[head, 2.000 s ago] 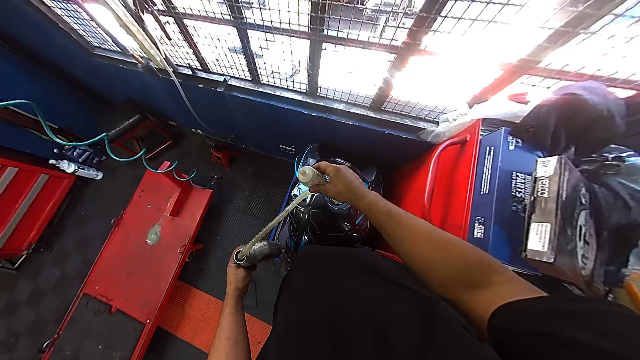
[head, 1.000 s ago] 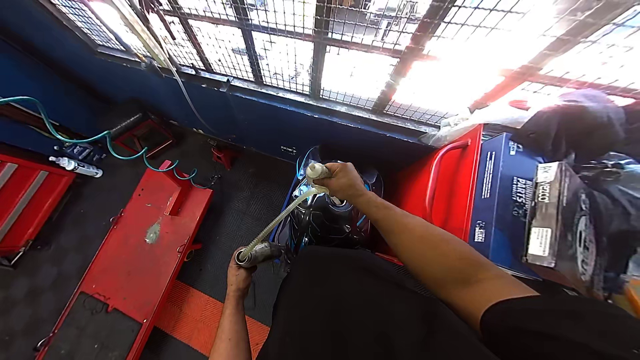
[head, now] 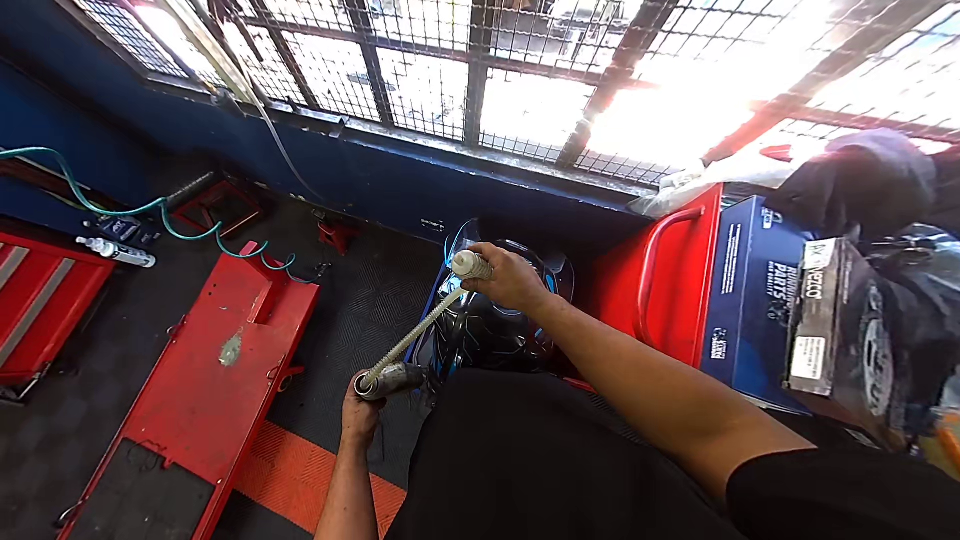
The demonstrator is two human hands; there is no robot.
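My left hand [head: 363, 409] is closed around a grey metal canister or tube [head: 397, 379], whose round open end faces up. One end of a pale ribbed flexible hose [head: 420, 328] sits in that opening. From there the hose rises to a whitish ribbed plastic piece, perhaps a hand pump or small bottle [head: 471, 265], gripped in my right hand [head: 514, 277]. Black glossy bodywork with blue marks, apparently of a motorcycle [head: 491, 334], lies beneath and beside my right hand. Part of the hose's upper end is hidden by my fingers.
A red motorcycle lift platform [head: 202, 360] stands left, with a red tool cabinet [head: 45, 300] beyond it. A teal coiled air hose [head: 187, 234] crosses above. At right are a red cart [head: 675, 277], a blue box [head: 739, 300] and a grey carton [head: 817, 315]. A meshed window [head: 472, 82] lies ahead.
The hose has shifted and bent a little between my hands, and the whitish piece has tilted slightly. Both hands keep their holds.
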